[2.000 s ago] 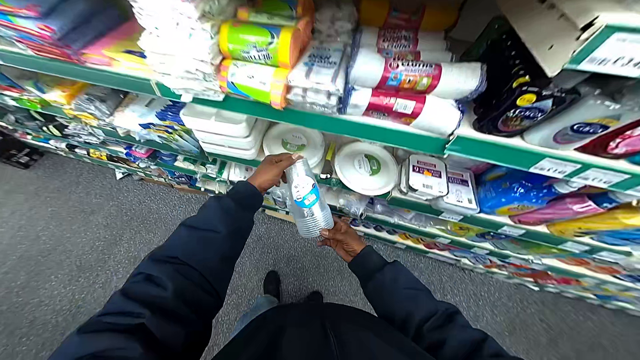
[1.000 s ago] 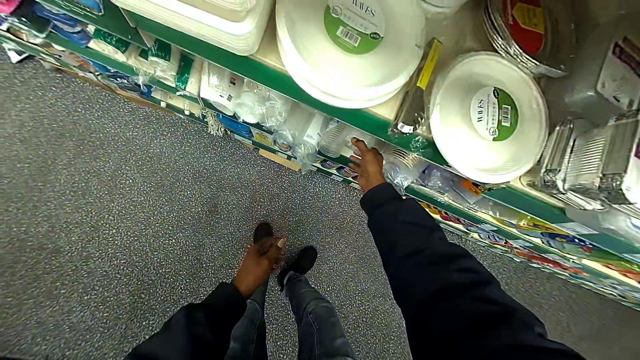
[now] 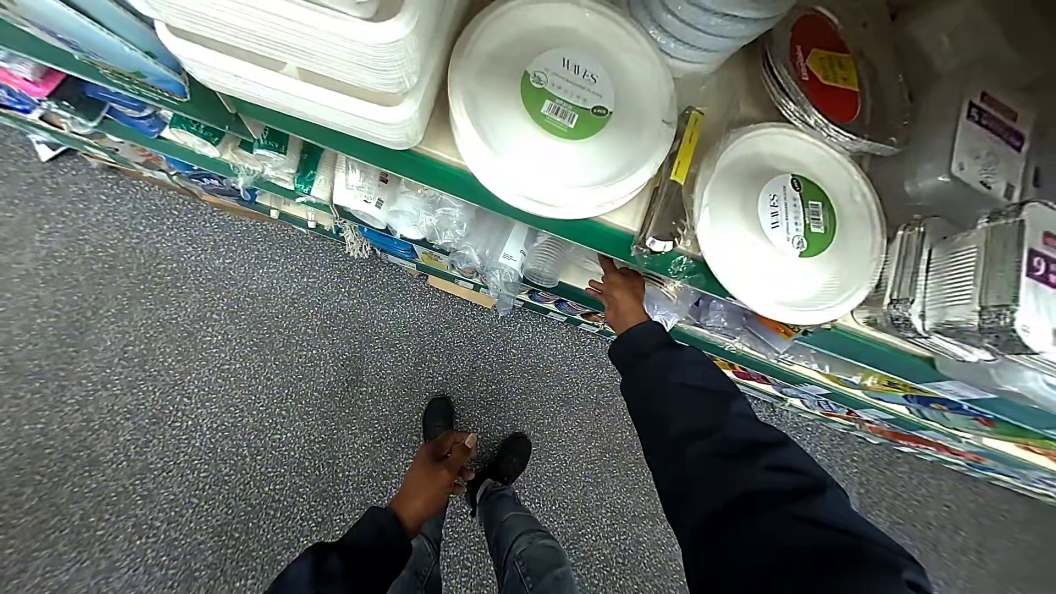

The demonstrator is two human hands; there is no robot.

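My right hand [image 3: 620, 293] reaches in under the edge of a green shelf, fingers apart, at the level below; its fingertips are partly hidden, and whether they touch anything I cannot tell. Left of it on that lower level lie clear plastic cups [image 3: 545, 259] in wrapping. Above the hand, on the upper shelf, are a pack of large white plates [image 3: 528, 165], a narrow wrapped pack with a yellow label [image 3: 672, 186] and a pack of white bowls or plates [image 3: 742, 239]. My left hand [image 3: 437, 478] hangs over my shoes, fingers curled loosely, with nothing seen in it.
White rectangular trays [image 3: 330, 103] are stacked at the upper left. Foil containers [image 3: 949, 280] and round foil items [image 3: 833, 78] stand at the right. The green shelf edge [image 3: 874, 355] runs across above lower levels of packaged goods. Speckled grey floor [image 3: 247, 396] lies below.
Two seconds ago both hands held a stack of clear plastic cups; by one second ago they had let go of it. The right hand has stayed by the lower shelf since. The view has moved closer to the shelves.
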